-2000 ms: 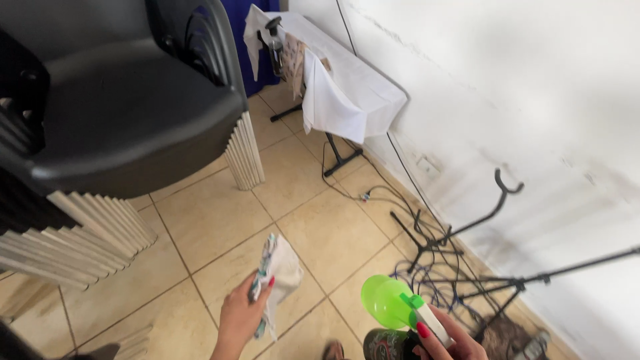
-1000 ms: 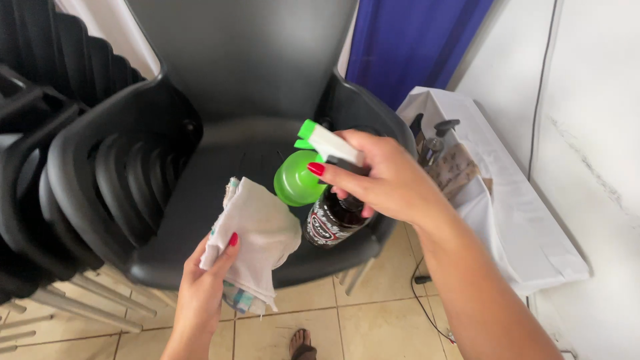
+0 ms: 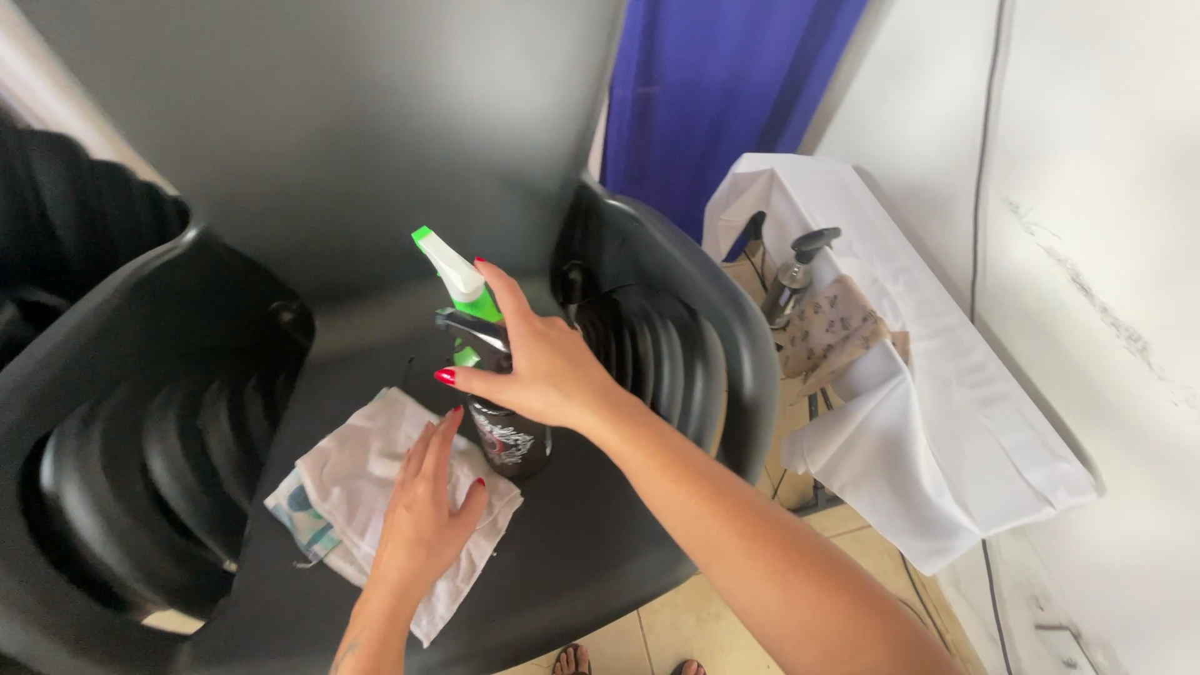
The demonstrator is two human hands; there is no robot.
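On the seat of a black plastic armchair [image 3: 600,553] lies a folded white cloth [image 3: 361,445] with a patterned blue-green layer under it. My left hand [image 3: 431,511] rests on this cloth, fingers spread. To its right a black spray bottle [image 3: 506,436] with printed writing stands upright on the seat. Behind it is a second spray bottle with a white and green trigger head [image 3: 455,272], its body mostly hidden. My right hand [image 3: 539,361] is at the bottles' tops, thumb and fingers apart; whether it still grips either one is unclear.
More black chairs [image 3: 75,216] are stacked at the left. At the right, a narrow table with a white cloth [image 3: 984,422] stands along the wall, a pump bottle [image 3: 792,281] and brown patterned fabric [image 3: 830,328] beside it. A blue curtain [image 3: 722,103] hangs behind.
Two seconds ago the chair was farther off and my hands were over the floor. The cloth, held in my left hand a second ago, now lies on the seat. The bottles have come down onto the seat.
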